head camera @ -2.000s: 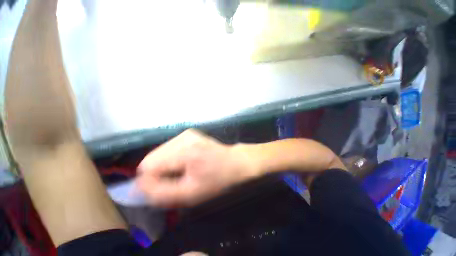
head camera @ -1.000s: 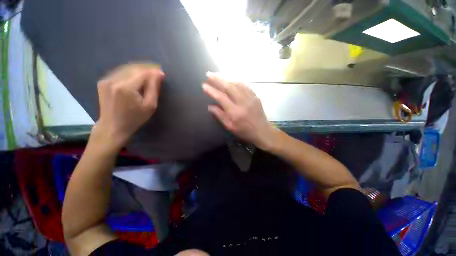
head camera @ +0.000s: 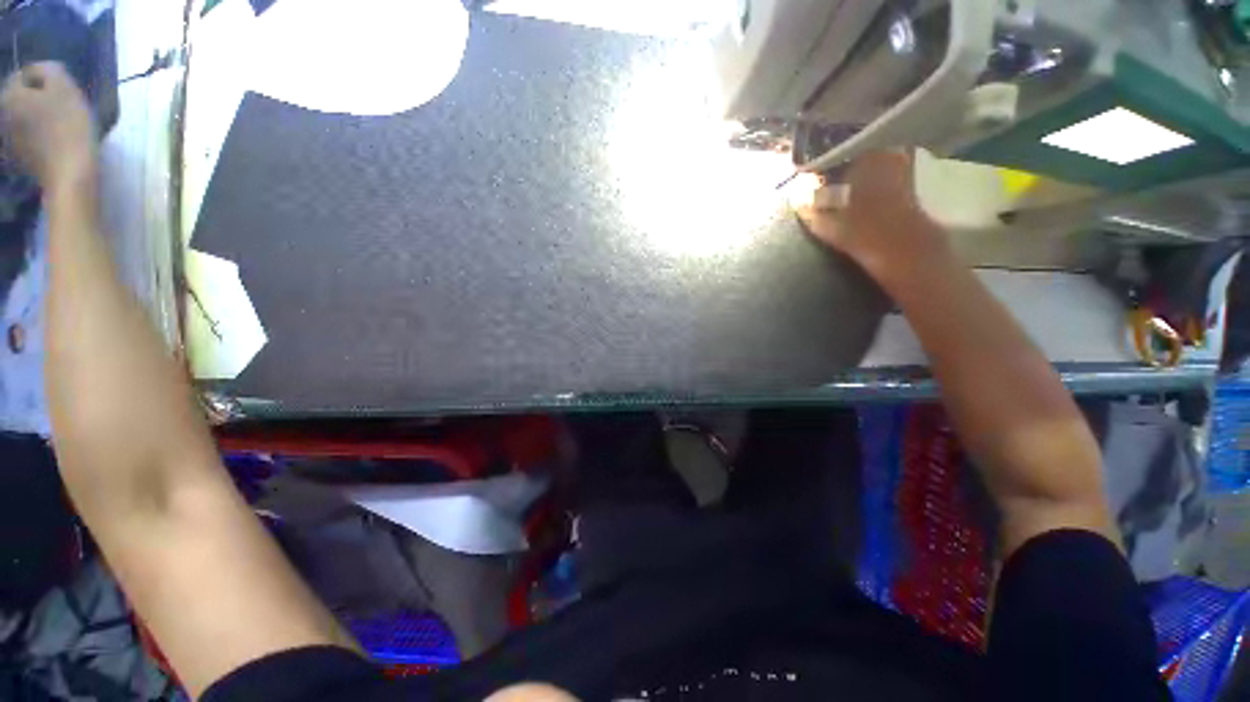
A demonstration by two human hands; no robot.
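Observation:
A large dark grey garment panel (head camera: 452, 233) with a curved cut-out lies flat on the table, its right end near the sewing machine (head camera: 877, 69). My right hand (head camera: 866, 206) is at the needle area, on the panel's right edge, partly behind the machine head; lamp glare hides its fingertips and what they hold. My left hand (head camera: 48, 124) is at the far upper left, off the panel, at a dark grey fabric piece (head camera: 62, 34). Its fingers are curled and I cannot tell if they grip the fabric.
The table's greenish front edge (head camera: 576, 402) runs below the panel. Orange-handled scissors (head camera: 1156, 336) lie at the table's right end. Under the table are a red basket (head camera: 398, 442) with a white piece (head camera: 459, 518) and grey fabric. A blue basket (head camera: 1206, 624) is at lower right.
The panel now lies flat across the table. My left hand has moved from the panel to the far upper left. My right hand has moved right and up to the needle area.

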